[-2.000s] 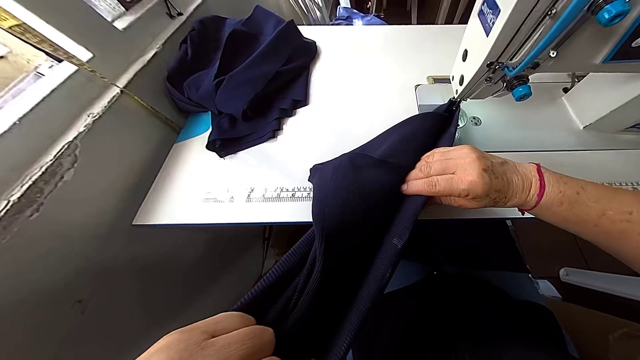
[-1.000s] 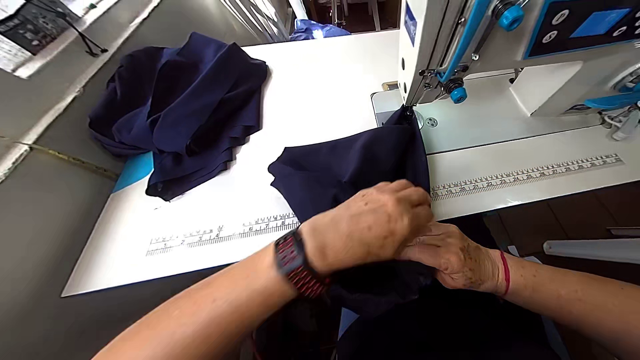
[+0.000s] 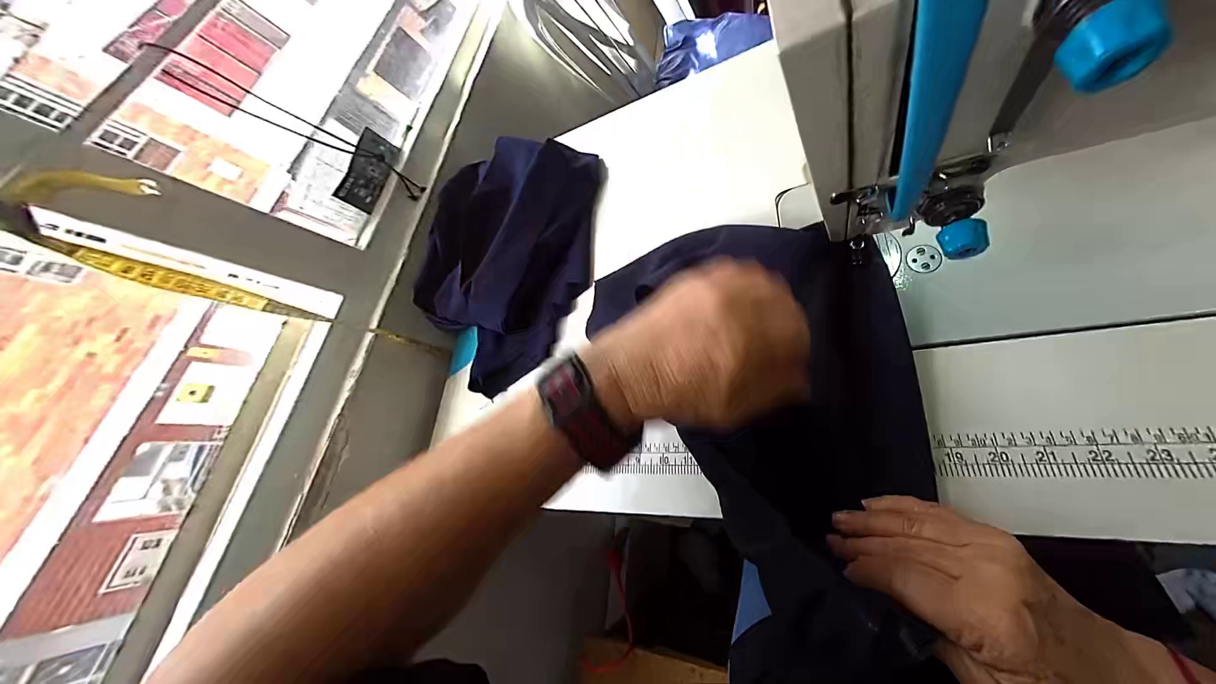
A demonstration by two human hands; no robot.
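Dark navy fabric (image 3: pixel 874 380) lies on the sewing machine table, its far end under the presser foot (image 3: pixel 857 249) of the sewing machine (image 3: pixel 817 114). My left hand (image 3: pixel 727 347), with a dark watch on the wrist, is blurred over the middle of the fabric; its fingers are hidden, so any grip cannot be made out. Near the table's front edge, my right hand (image 3: pixel 936 570) rests on the fabric with its fingers extended, where the cloth drops toward my lap. A second heap of navy fabric (image 3: pixel 522 247) sits at the left of the table.
A ruler scale (image 3: pixel 1073 454) runs along the front of the white table (image 3: pixel 703 123). At the left are a wall, a window and a yellow measuring tape (image 3: pixel 171 275). A shiny blue bundle (image 3: pixel 712 43) sits beyond the far edge.
My hands, close together one second ago, are now apart: the left over the middle of the fabric, the right near the front edge. The view has swung left and closer.
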